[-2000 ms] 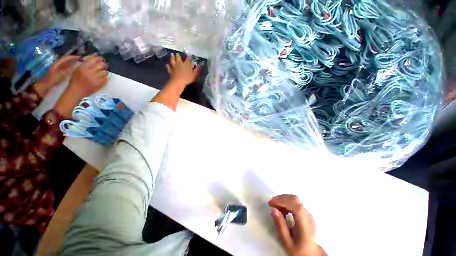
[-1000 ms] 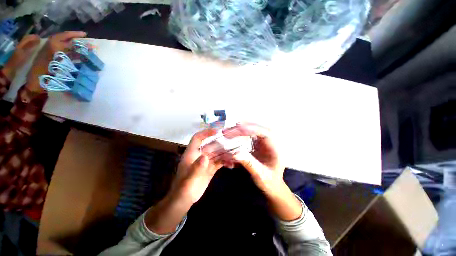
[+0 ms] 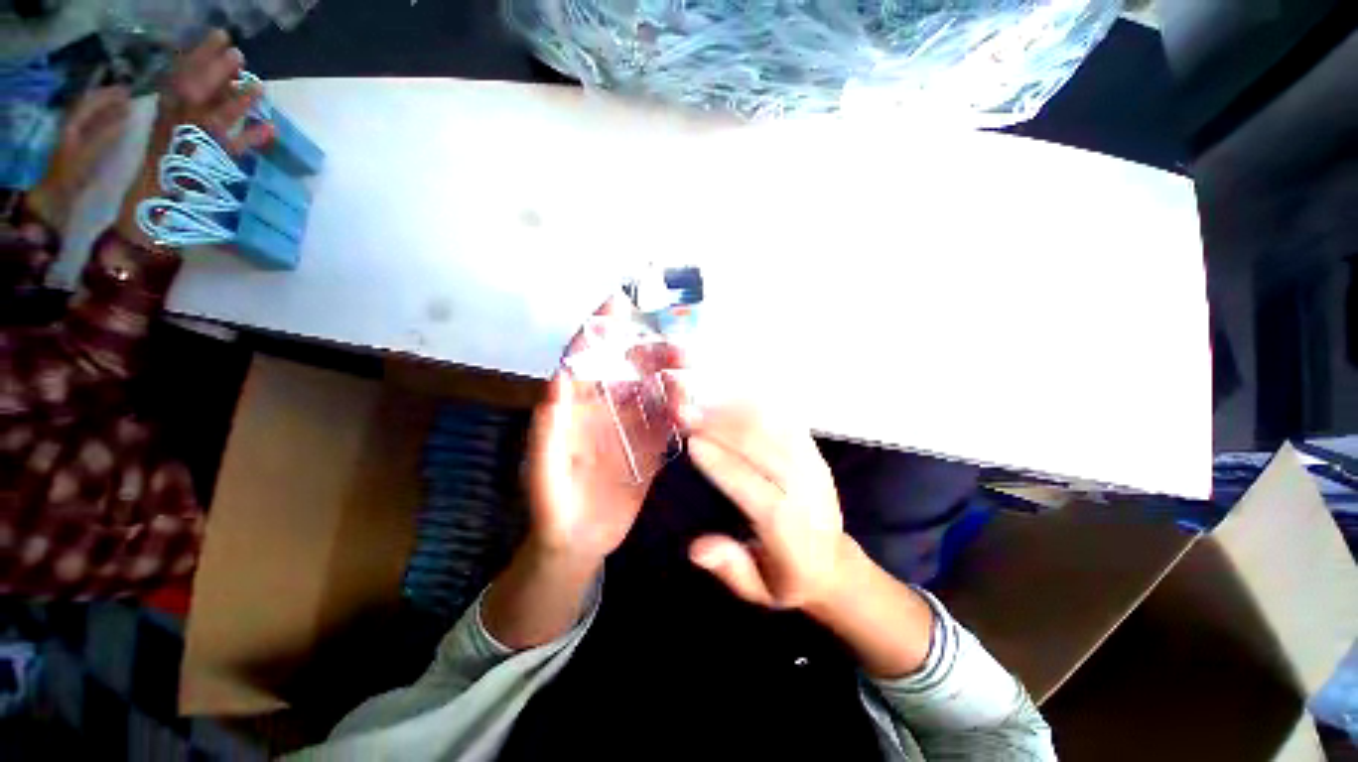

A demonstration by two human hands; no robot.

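A clear plastic insert point(image 3: 623, 390) lies across the palm and fingers of my left hand point(image 3: 574, 454), just in front of the table's near edge. My right hand point(image 3: 767, 499) is beside it with the fingers extended; its fingertips are at the insert's right side, and whether they grip it I cannot tell. A small retail box point(image 3: 681, 286) with a dark end lies on the white table point(image 3: 953, 298) just beyond my fingers, with something pale at its left side. My left hand's fingers partly hide the view toward it.
Blue boxes point(image 3: 273, 216) with white cable loops stand at the table's left end, by a coworker's hand point(image 3: 209, 90). A big clear bag of cables point(image 3: 804, 52) is at the far edge. Open cartons stand below left point(image 3: 291, 514) and right point(image 3: 1139, 596).
My left hand has come back from the far-left pile to the front of the table. Over the last second my hands have moved apart slightly, showing the clear insert. The view has shifted.
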